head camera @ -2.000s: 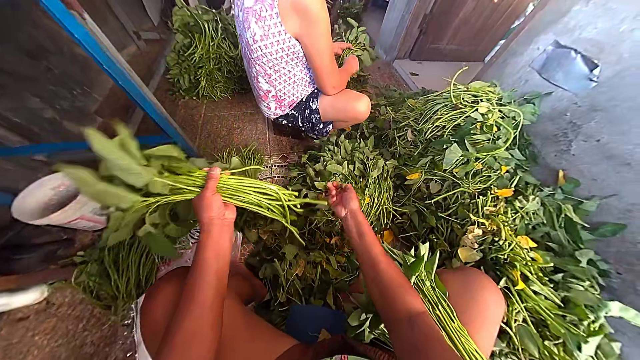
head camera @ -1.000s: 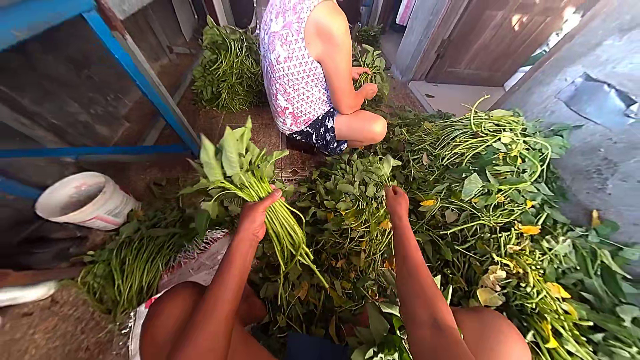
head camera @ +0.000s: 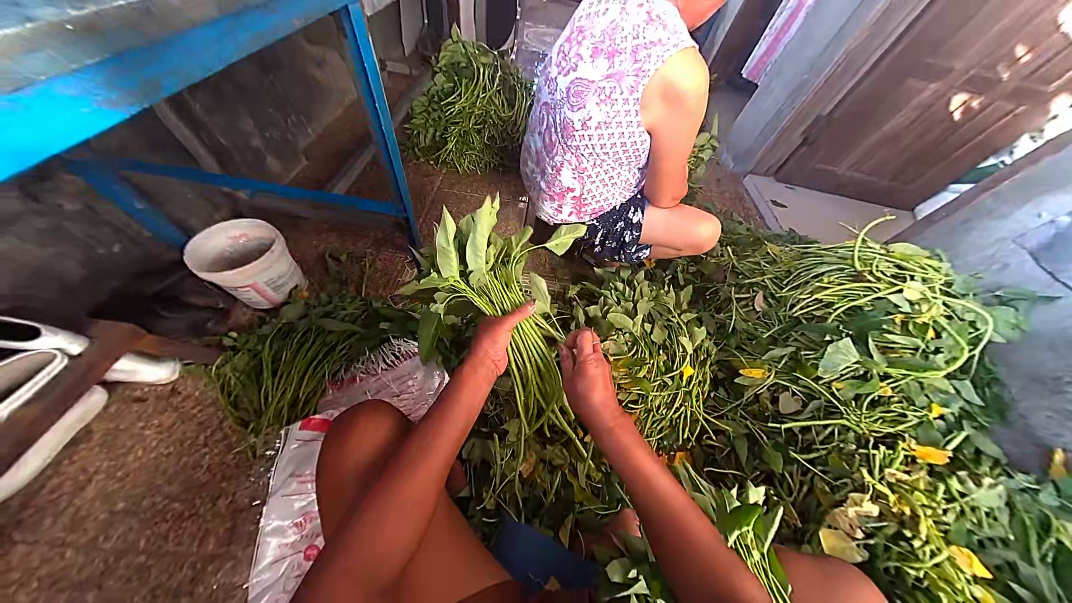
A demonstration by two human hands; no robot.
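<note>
My left hand [head camera: 499, 339] is closed around a bunch of long green leafy stems [head camera: 526, 356], leaves at the top and stem ends hanging down. Close beside the bunch, at its right, my right hand [head camera: 589, 373] has its fingertips pinched together on what looks like a thin stem. Just past my right hand lies a leafy bundle of greens [head camera: 649, 335]. A large heap of the same greens [head camera: 871, 335] spreads to the right. More stems [head camera: 745, 523] rest on my lap by my right forearm.
Another person [head camera: 611, 126] squats ahead, facing away. A blue metal frame [head camera: 381, 126] and a white bucket [head camera: 244, 261] stand at left. Bundles of greens lie beside the bucket [head camera: 293, 360] and at the back [head camera: 471, 109]. A grey wall [head camera: 1022, 251] borders the heap.
My right hand has moved from the leafy bundle back to the stems in my left hand. My left hand keeps its hold on the bunch, whose leaves pointed left two seconds ago and now point up.
</note>
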